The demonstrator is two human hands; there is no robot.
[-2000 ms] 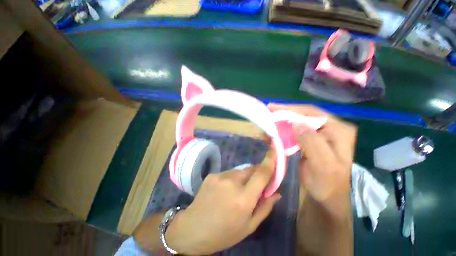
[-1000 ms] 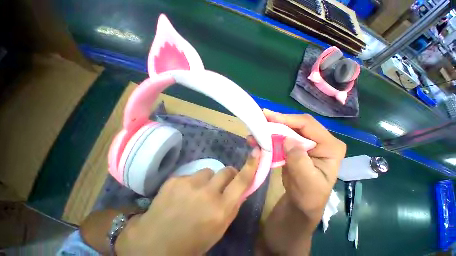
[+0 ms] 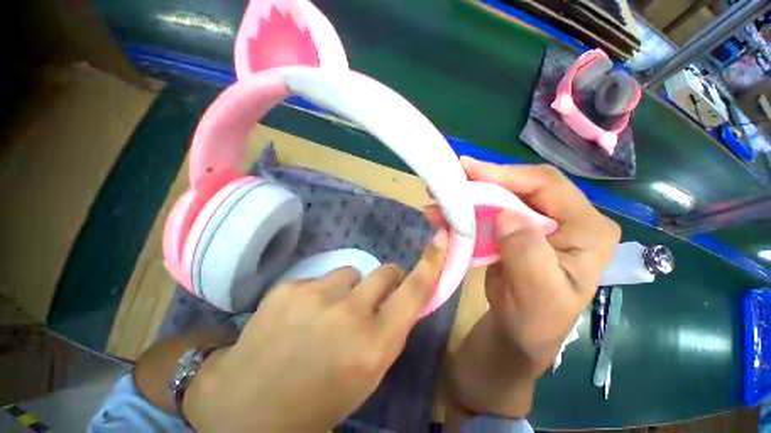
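A pink and white cat-ear headset (image 3: 372,106) is held up close, band on top. One cat ear (image 3: 283,46) points up at the left; the other (image 3: 490,224) is at the right. The near ear cup (image 3: 245,241) hangs at the left with its grey-white cushion. My left hand (image 3: 296,347), with a bracelet, reaches across the lower part; its fingers are on the band's right end and partly hide the second cup. My right hand (image 3: 541,262) pinches the right cat ear between thumb and fingers.
A grey bag (image 3: 372,224) lies on a tan cardboard pad (image 3: 139,296) on the green bench. A carton (image 3: 76,203) stands left. A second headset (image 3: 583,114) lies on a bag on the conveyor. At right are a white bottle (image 3: 626,264), a wipe, slim tools and a blue tray (image 3: 757,342).
The headset came closer and its left side shifted left and up in view. Both hands keep their hold. The second headset and the bench items shifted in view with the camera.
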